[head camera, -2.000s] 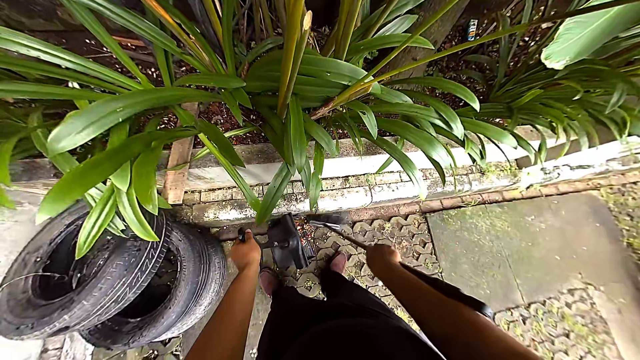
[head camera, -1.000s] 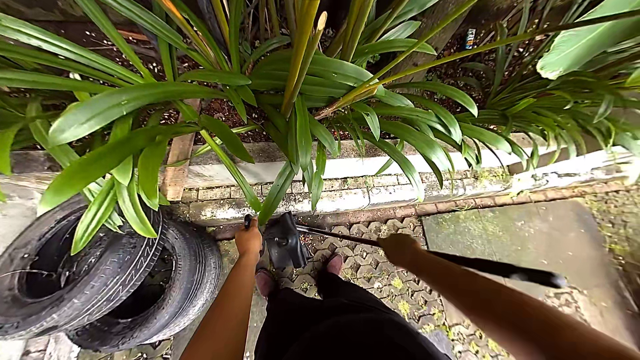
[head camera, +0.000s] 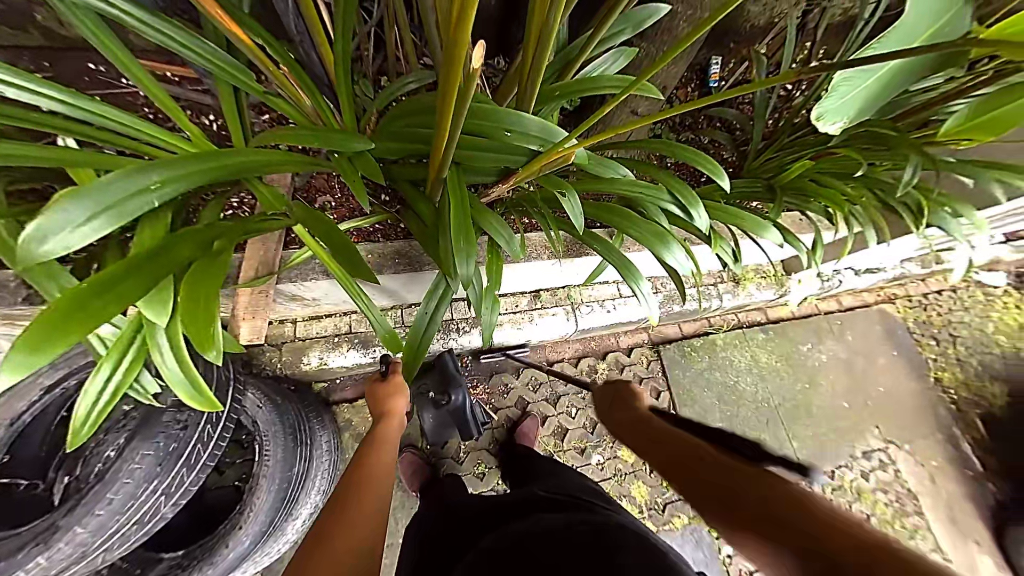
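My left hand (head camera: 388, 392) grips the dark handle of a black dustpan (head camera: 448, 398), which rests on the paving with its mouth to the right. My right hand (head camera: 622, 404) is closed around the long dark handle of a broom (head camera: 552, 370). The broom's head (head camera: 502, 353) lies low against the curb, just beyond the dustpan's upper right edge. Small reddish debris (head camera: 480, 390) lies on the pavers beside the dustpan's mouth. The broom handle's far end passes behind my right forearm and comes out at the right.
Worn tires (head camera: 292, 456) stand at the lower left. Long-leaved plants (head camera: 480, 128) overhang the concrete curb (head camera: 544, 322). A wooden board (head camera: 260, 280) leans across the curb. My shoes (head camera: 526, 430) stand on textured pavers, with a flat slab (head camera: 784, 376) to the right.
The broom's head has moved from beside the dustpan toward the curb since a second ago, and its handle is tilted more steeply. The dustpan stays near the same spot in my left hand.
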